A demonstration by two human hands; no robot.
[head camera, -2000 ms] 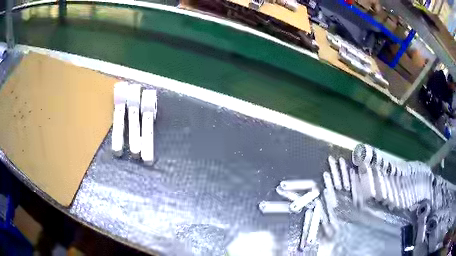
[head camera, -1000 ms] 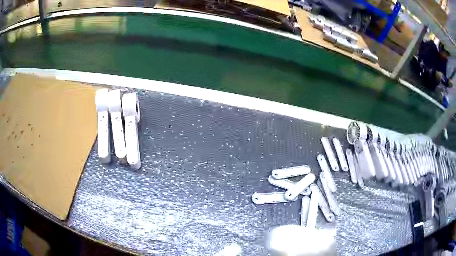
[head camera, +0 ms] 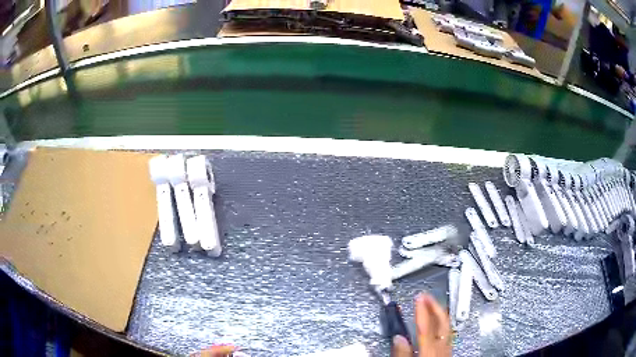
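Observation:
A padded mallet with a lumpy white head, metal neck and black grip is right of centre, its head beside loose white handle covers. My right hand, cut off by the bottom edge, is at the black grip, thumb over its lower end and fingers to its right; whether it grips is unclear. My left hand shows only as fingertips at the bottom edge. A white object, mostly cut off, lies between the hands. Three white fans lie side by side near the cardboard.
A dense row of white fans stands at the right. A dark flat object lies in front of it. The green conveyor runs beyond the bench's white edge. More white parts lie on a board across the belt.
The view has turned and tilted. Both hands have entered at the bottom. The mallet now shows by the handle covers, where some covers look blurred. The three fans beside the cardboard remain.

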